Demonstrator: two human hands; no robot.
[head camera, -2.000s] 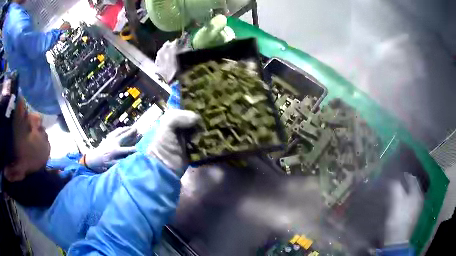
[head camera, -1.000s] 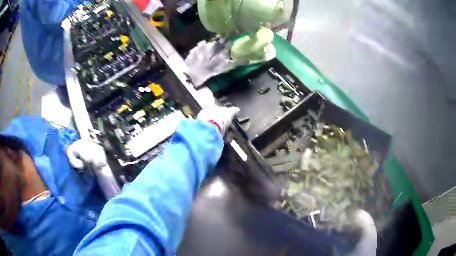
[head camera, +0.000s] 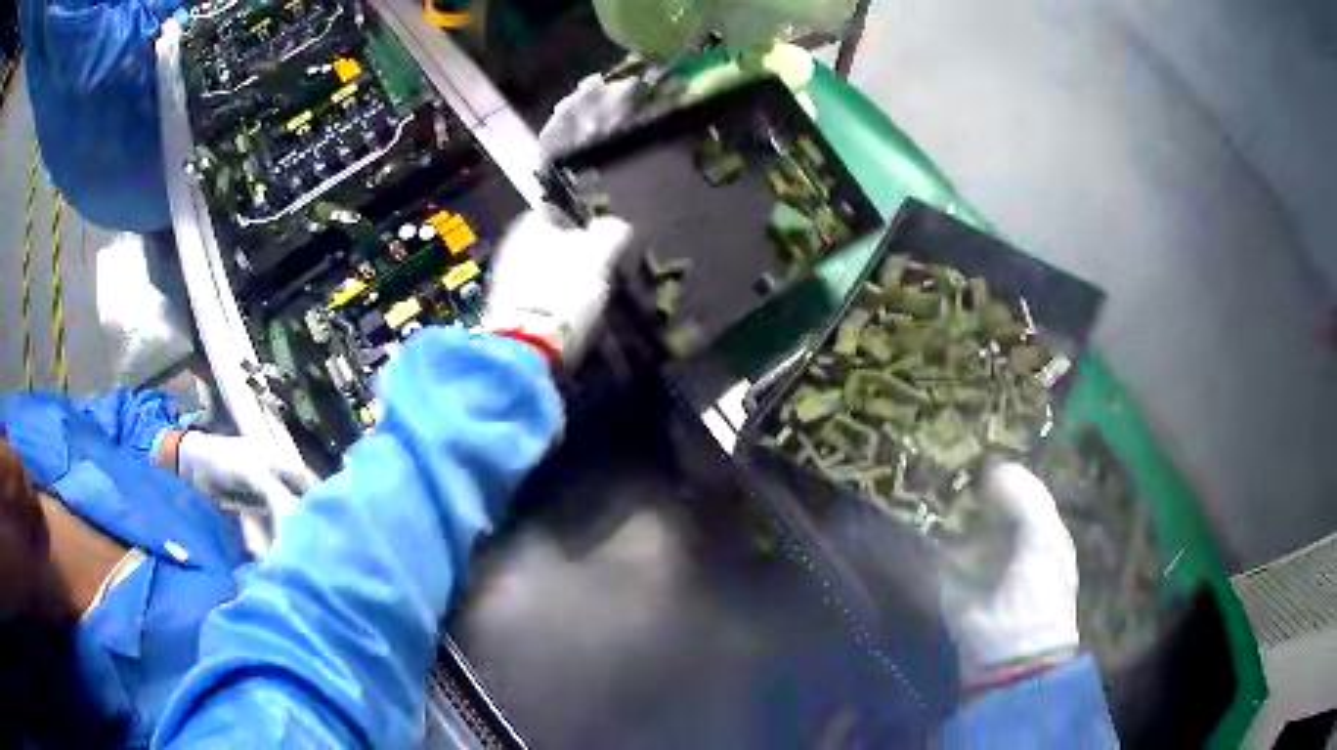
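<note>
My left hand (head camera: 565, 279), in a white glove with a red cuff, grips the left edge of a shallow black tray (head camera: 686, 183). That tray holds a few scattered olive pieces (head camera: 799, 198), mostly along its right side. My right hand (head camera: 1015, 572), also gloved, holds the near right edge of a second black tray (head camera: 1012, 271), its fingertips over the contents. This tray is heaped with small olive pieces (head camera: 916, 381) and lies tilted, nearer and to the right. The underside of my right hand is hidden.
Boards with yellow parts (head camera: 425, 264) stand in a metal-edged conveyor (head camera: 220, 315) at left. Another person's gloved hand (head camera: 242, 469) is beside it. A pale green fan (head camera: 689, 22) is at the top. More loose pieces (head camera: 1107, 550) lie right of my right hand, inside the green bench edge (head camera: 1195, 542).
The heaped tray has shifted up and left, showing loose pieces at its right. My right hand is now clearly on its edge. My left hand has moved slightly left and up with the emptier tray.
</note>
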